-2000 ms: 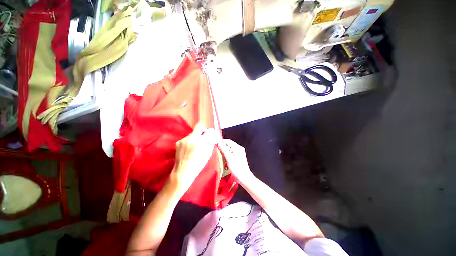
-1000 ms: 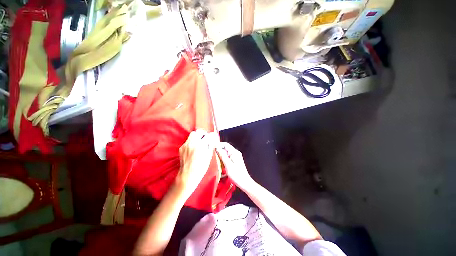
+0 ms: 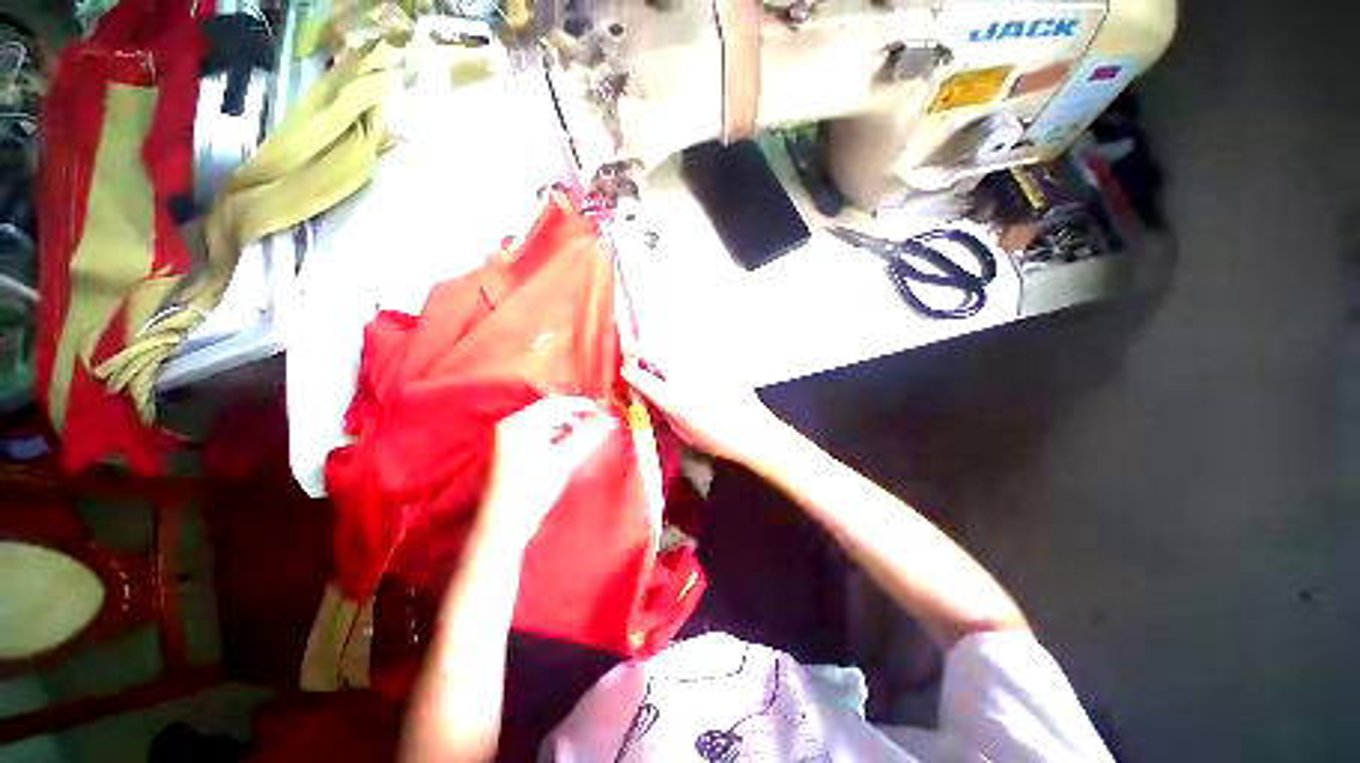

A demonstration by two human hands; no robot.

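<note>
The red garment piece (image 3: 574, 522) runs from the presser foot area (image 3: 604, 182) of the cream sewing machine (image 3: 835, 90) down to my lap. A narrow pale strip (image 3: 652, 485) shows along its right edge. My left hand (image 3: 545, 447) lies on the red cloth with bent fingers; its fingertips seem to pinch the cloth, partly blurred by glare. My right hand (image 3: 679, 400) grips the right edge of the cloth, a little higher and nearer the machine than my left hand.
A black phone (image 3: 746, 204) and black-handled scissors (image 3: 940, 273) lie on the white table (image 3: 835, 325) right of the cloth. Loose tan strips (image 3: 306, 157) and red-and-tan panels (image 3: 112, 254) are at the left. A red-brown chair (image 3: 167, 574) stands at lower left.
My right hand has moved up along the cloth's edge towards the machine. My left hand has shifted slightly left, apart from the right. More pale strip shows below the hands.
</note>
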